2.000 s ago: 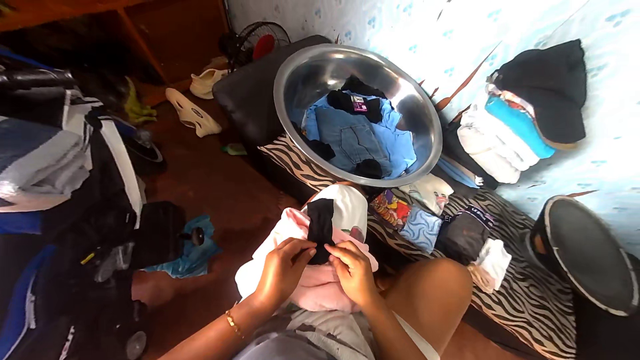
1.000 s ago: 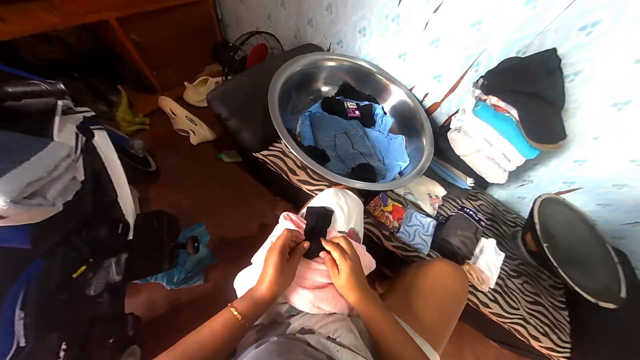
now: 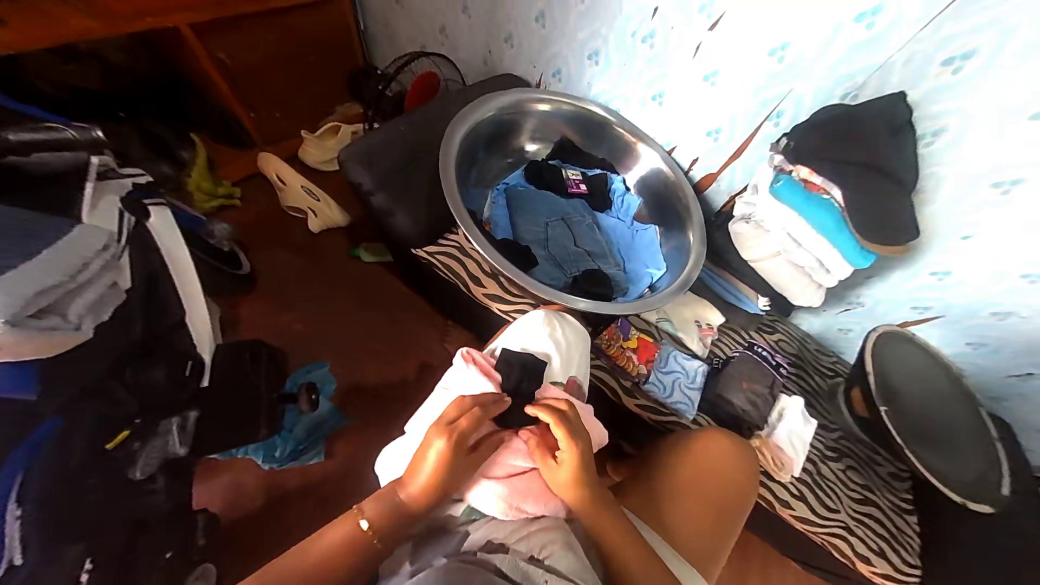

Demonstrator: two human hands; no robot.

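A small folded black cloth (image 3: 521, 375) lies on a pink and white cloth (image 3: 516, 479) across my lap. My left hand (image 3: 461, 445) rests at its lower left edge, fingertips on the cloth. At the lower right edge is my right hand (image 3: 562, 448), its thumb and fingers bent against the black fabric. Whether either hand pinches it is hard to see. Above them, a large metal basin (image 3: 487, 114) holds blue denim (image 3: 561, 236), a light blue garment and several black pieces, one with a label.
Folded clothes, among them a blue patterned cloth (image 3: 677, 380), lie on a zebra-print cover (image 3: 845, 455) beside my knee. A clothes stack (image 3: 800, 227) with a black cap (image 3: 853, 162) leans by the wall. Foam clogs (image 3: 305, 195) sit on the floor; bags fill the left side.
The black cloth was a longer strip two seconds ago; it now appears shorter and squarer at the top. Both hands remain at its lower end.
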